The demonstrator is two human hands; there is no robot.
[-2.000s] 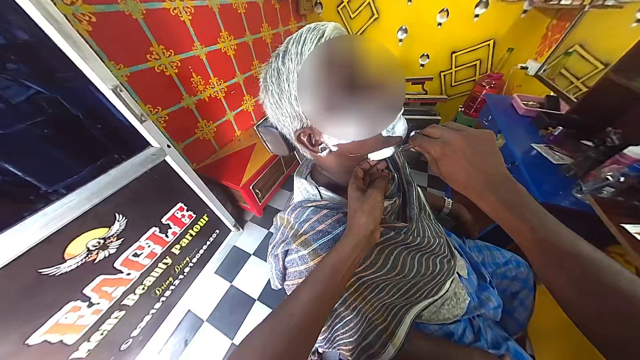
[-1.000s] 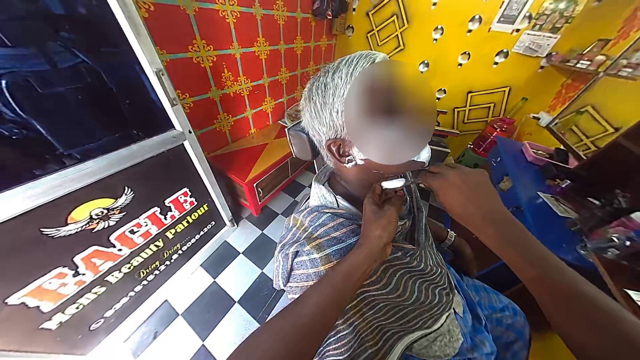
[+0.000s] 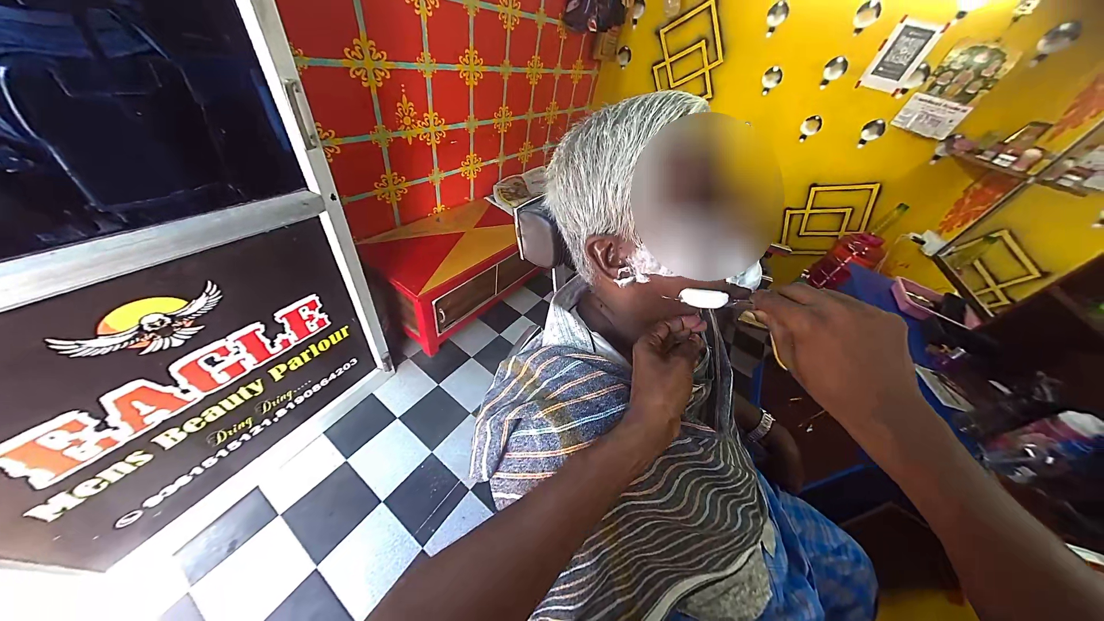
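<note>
A seated person (image 3: 621, 172) with grey hair leans against a headrest, white foam by the ear and on the chin. In my right hand (image 3: 828, 345) is a razor (image 3: 740, 304), only partly visible between the fingers. A white mass of foam (image 3: 704, 298) lies along its front, beside the jaw. Just below, my left hand (image 3: 668, 362) touches the neck with curled fingers; whether it pinches anything I cannot tell. A striped cape (image 3: 638, 509) covers the person's shoulders and chest.
Behind the headrest (image 3: 540, 235) stands a red and yellow cabinet (image 3: 448, 250). A glass door (image 3: 302, 198) is at the left. At the right, a blue counter (image 3: 871, 289) holds a pink tray (image 3: 927, 300), with a red bottle (image 3: 849, 257) near it. Checkered floor (image 3: 414, 448) shows below.
Two seconds ago my right hand was raised higher beside the chin; it is now lower, nearer my left hand at the neck. The view has shifted somewhat.
</note>
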